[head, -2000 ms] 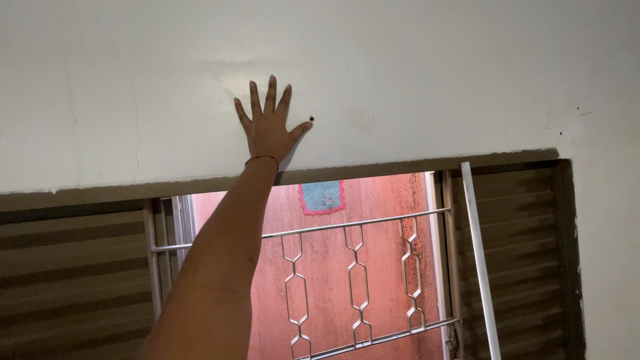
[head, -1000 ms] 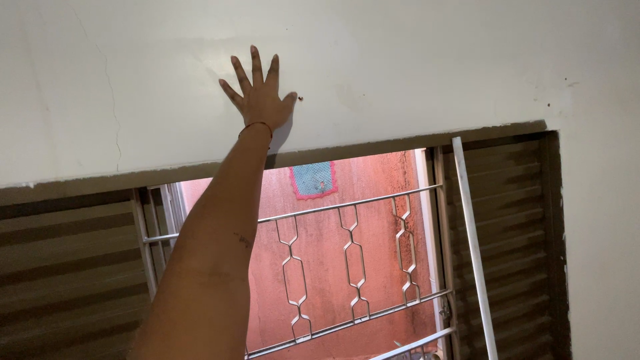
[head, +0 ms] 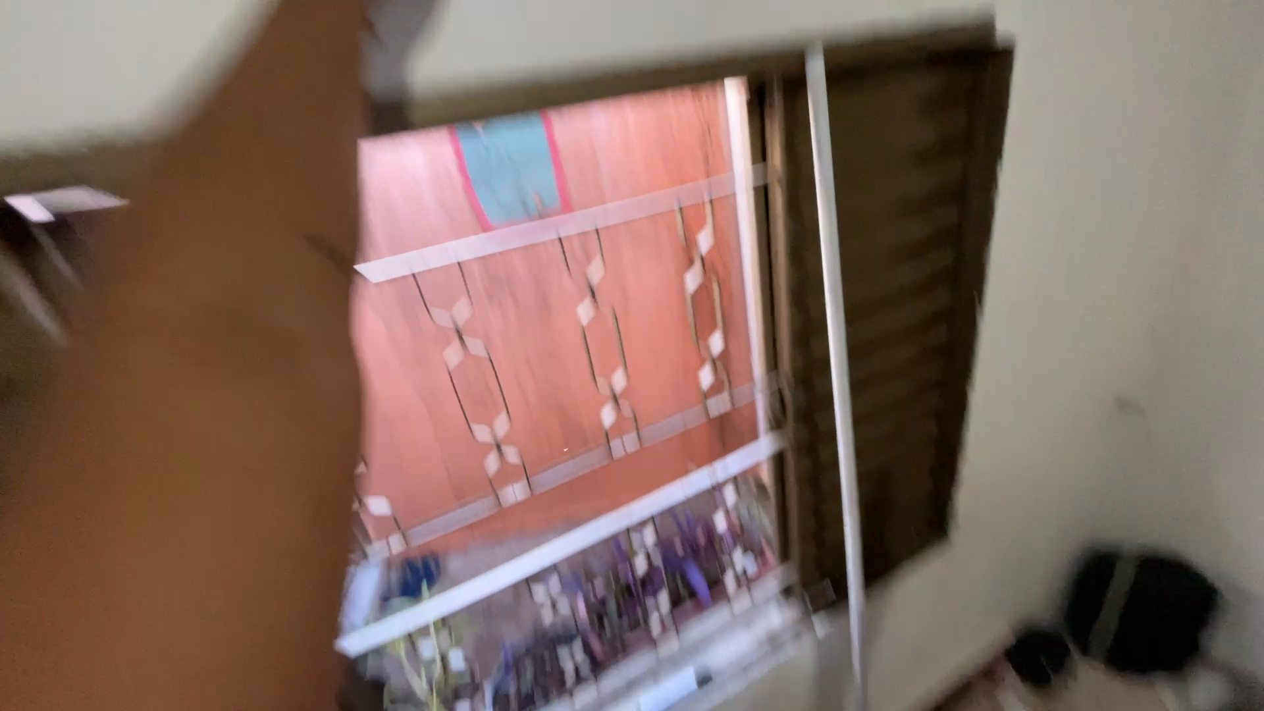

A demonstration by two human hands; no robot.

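One raised, bare forearm fills the left of the blurred head view, in front of the window; its hand lies beyond the top edge, so what it touches is hidden. The other hand is not in view either. Right of the arm, a metal window grille [head: 553, 230] with a hexagon pattern crosses the opening. A long, thin white pole or strip [head: 837, 355] stands nearly upright before the dark louvered shutter [head: 894, 296]. Through the grille show a reddish outside wall [head: 642, 296] and a blue piece with a pink border [head: 509, 170].
Plants [head: 642, 583] with purple leaves are outside, behind the lower grille. A black object [head: 1141, 607], too blurred to name, sits at the lower right by the pale wall [head: 1116, 296]. The window's dark upper frame [head: 592, 84] runs across the top.
The view has swung down and to the right. The hand that lay spread against the wall above the window has left the view, and the forearm looms larger.
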